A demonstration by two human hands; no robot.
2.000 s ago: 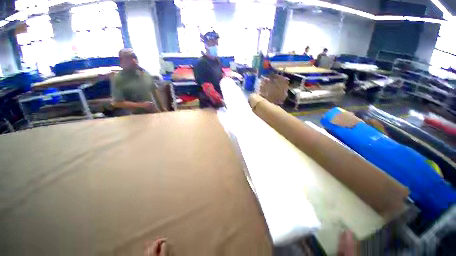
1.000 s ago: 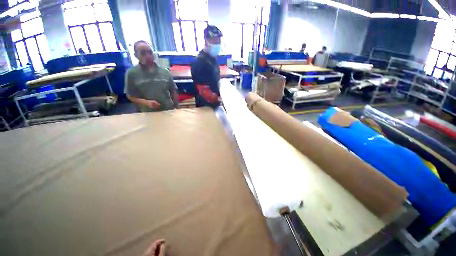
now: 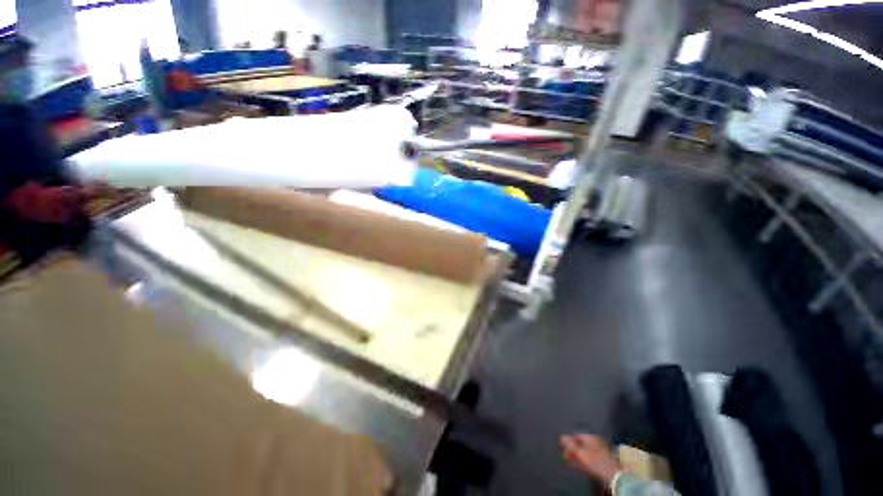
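The white fabric roll (image 3: pixel 261 150) is raised above the far side of the table. A dark rod (image 3: pixel 465 145) sticks out of its right end. The tan fabric lay (image 3: pixel 145 387) covers the near left of the table. A metal strip (image 3: pixel 329 387) runs along its edge. A thin wooden stick (image 3: pixel 300 295) lies on the pale tabletop, in front of the tan fabric roll (image 3: pixel 339 228). My right hand (image 3: pixel 589 453) is low at the right, over the floor, fingers apart, with nothing seen in it. My left hand is out of the picture.
A coworker with red gloves (image 3: pixel 44 201) stands at the far left, by the roll's left end. The blue-wrapped roll (image 3: pixel 470 208) and a white frame (image 3: pixel 557 242) are beyond the table end. Dark rolls (image 3: pixel 678 426) stand near my hand. Another person (image 3: pixel 760 121) is by the right-hand racks.
The view has swung right. The white roll has been lifted from the table, uncovering the metal strip and stick. My left hand has left the picture; my right hand shows.
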